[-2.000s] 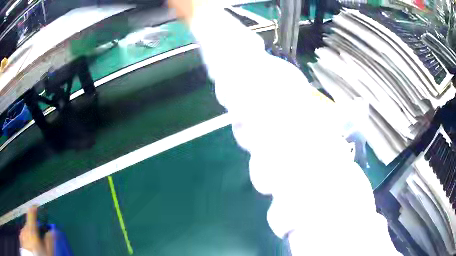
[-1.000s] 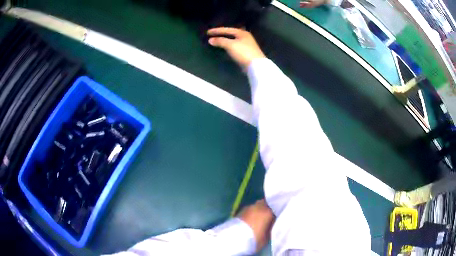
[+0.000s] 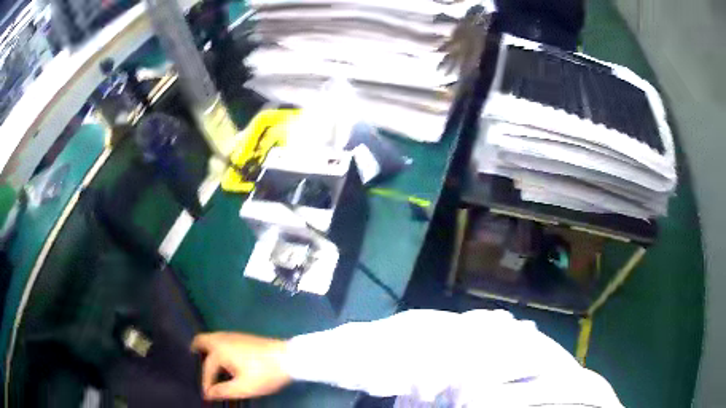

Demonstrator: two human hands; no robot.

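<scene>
My right hand [image 3: 243, 366] is low, left of centre, at the end of a white sleeve from the lower right. Its thumb and fingers are bent and apart, with no held thing visible. It is beside a large dark blurred surface [image 3: 151, 295] bearing a small pale spot; what this is cannot be told. A white-grey box [image 3: 338, 199], likely a screw dispenser, stands on the green bench beyond the hand, with small shiny pieces [image 3: 293, 256] on its pale front part. My left hand is not in view.
A yellow bin [image 3: 259, 147] stands behind the box, beside a slanting post [image 3: 187, 60]. Stacked pale sheets [image 3: 358, 60] are at the back. Another stack [image 3: 573, 163] with black ribbed pieces on top stands right, above an open-fronted shelf [image 3: 533, 259].
The view has swung right to the white-grey box and stacks. The blue parts bin and my left hand have left the picture. My right hand now shows low at left of centre.
</scene>
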